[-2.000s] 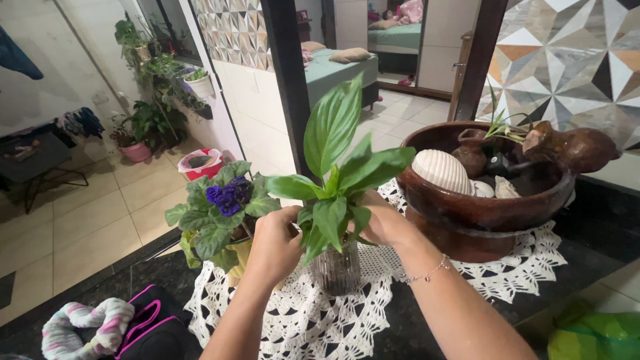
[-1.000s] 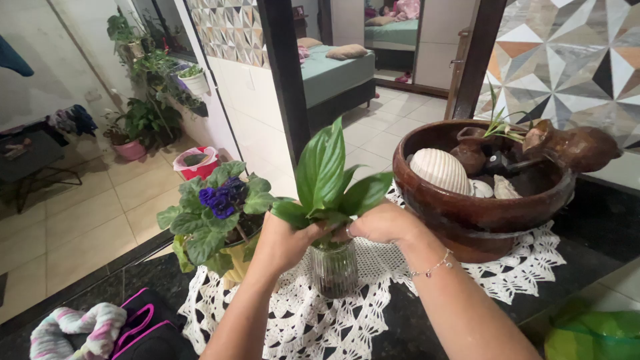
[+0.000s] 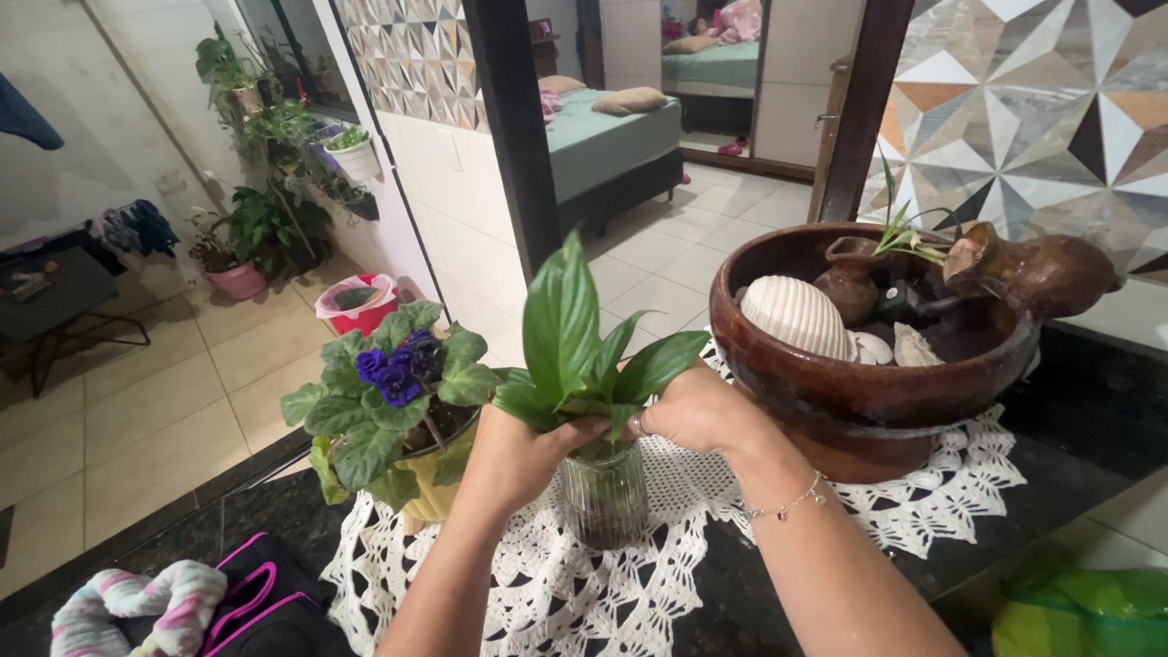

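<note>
A leafy green plant (image 3: pixel 563 328) stands in a ribbed clear glass (image 3: pixel 604 502) on a white crochet doily (image 3: pixel 584 584). My left hand (image 3: pixel 525 452) grips the plant's base from the left, thumb toward the middle. From the right, my right hand (image 3: pixel 698 406), with a ring and a bracelet, closes on the base just above the rim; its far fingers are hidden by leaves. Left of my hands is a potted African violet (image 3: pixel 392 383) with purple flowers in a yellow pot (image 3: pixel 438 488).
A brown ceramic bowl fountain (image 3: pixel 867 392) with a white shell (image 3: pixel 794 315) stands at the right on the black stone counter (image 3: pixel 1086 401). A fluffy headband (image 3: pixel 137 607) and black-pink fabric (image 3: pixel 269 602) lie front left. A green plastic item (image 3: pixel 1086 611) is front right.
Both hands have come lower around the plant's base, close above the glass rim. The leaves are gathered more upright than two seconds ago.
</note>
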